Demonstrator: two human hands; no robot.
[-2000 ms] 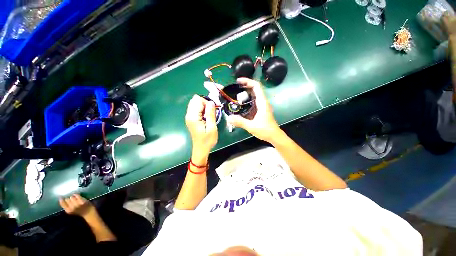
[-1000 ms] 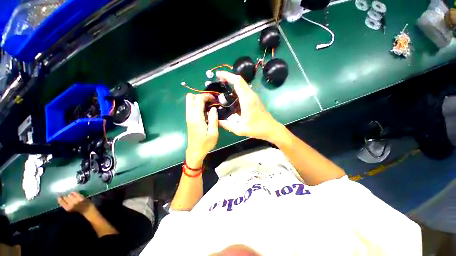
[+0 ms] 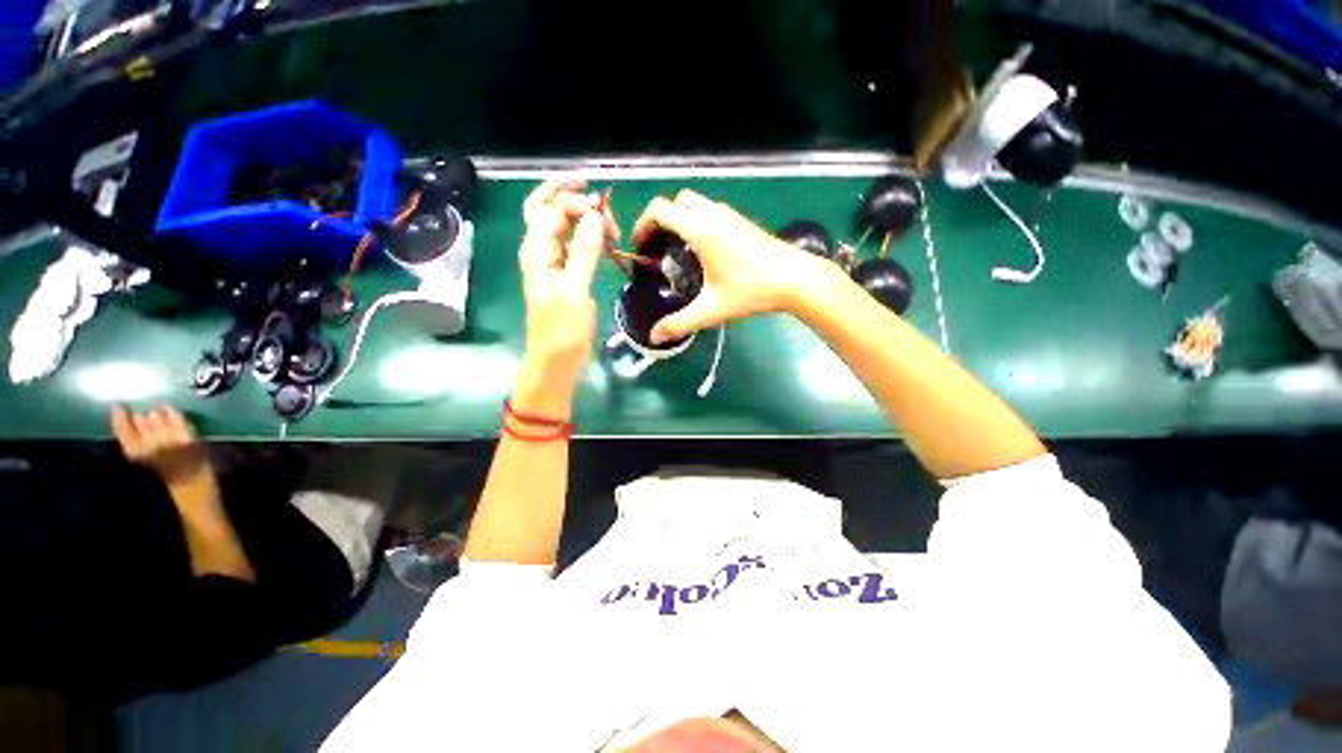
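A black camera ball housing (image 3: 670, 265) is in my right hand (image 3: 729, 265), its open side facing left. Red and yellow wire leads (image 3: 626, 255) run from it to my left hand (image 3: 565, 265), whose fingertips pinch their end. A white camera base (image 3: 630, 358) with a dark round opening sits on the green bench just below the ball. A white cable (image 3: 712, 363) hangs beside it. My fingers hide part of the ball and the plug.
Black balls (image 3: 883, 283) lie right of my right hand. A part-built camera (image 3: 1016, 125) stands at the far edge. Pale rings (image 3: 1151, 258) and small coppery parts (image 3: 1198, 343) lie right. A blue bin (image 3: 189, 191), black parts (image 3: 272, 353) and a person's hand (image 3: 159, 441) are left.
The view has turned and shifted. My left hand has moved away from the ball with the wire end between its fingertips. The white base shows again below the ball.
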